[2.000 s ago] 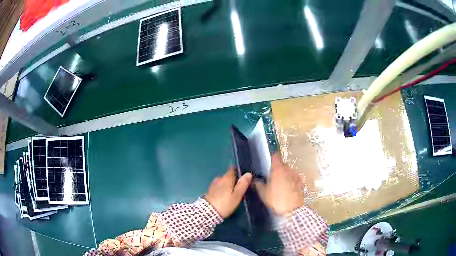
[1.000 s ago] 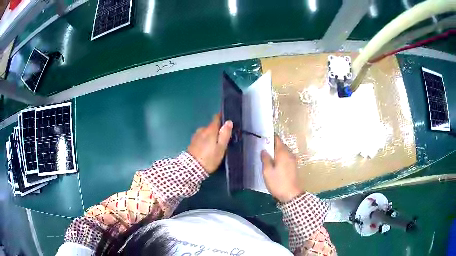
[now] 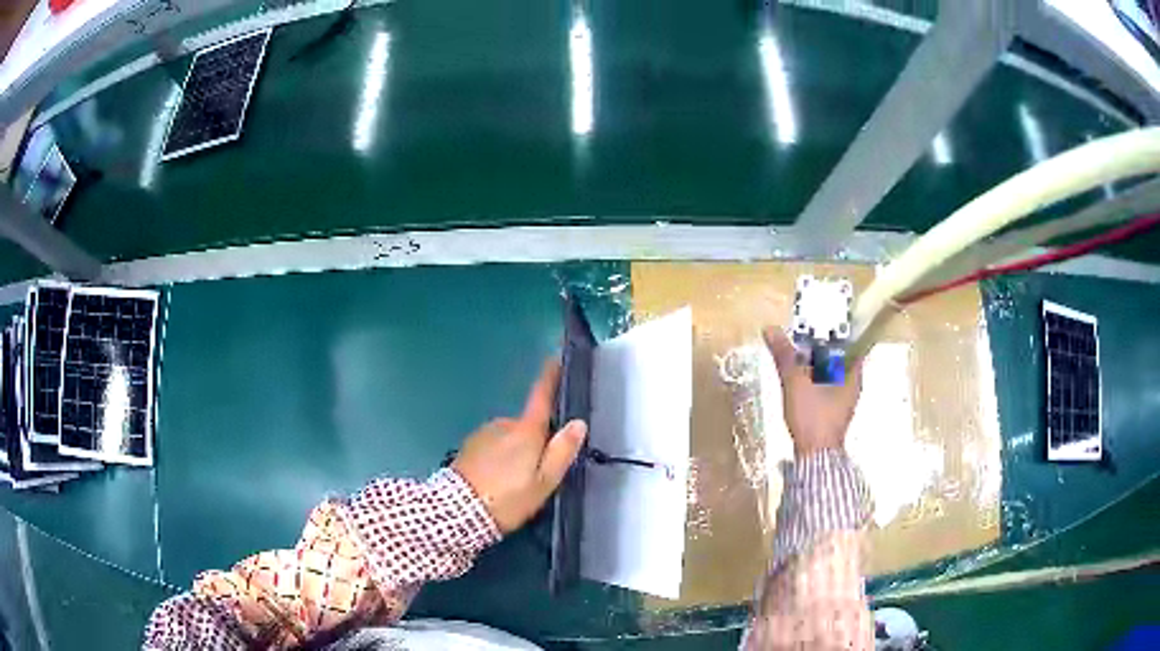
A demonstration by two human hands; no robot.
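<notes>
My left hand (image 3: 515,460) holds the black back cover (image 3: 571,445) on edge, thumb on its inner side. The solar panel (image 3: 640,464) lies beside it, white back up, its right edge over the cardboard mat. A thin black lead wire (image 3: 621,459) runs from the cover across the white back. My right hand (image 3: 821,397) is at the glue gun (image 3: 824,318), a pale block with a blue fitting, over the mat. The gun partly hides my fingers, so whether they grip it cannot be told.
The cardboard mat (image 3: 712,293) has a bright glare patch. A cream hose (image 3: 1005,197) and red line (image 3: 1030,261) arch in from the right. Stacked panels (image 3: 108,375) lie at left, one panel (image 3: 1071,382) at right, and another (image 3: 219,92) beyond the metal rail (image 3: 509,244).
My right hand has left the white panel and moved right to the glue gun. The panel now lies flatter. My left hand still holds the cover. The view has shifted.
</notes>
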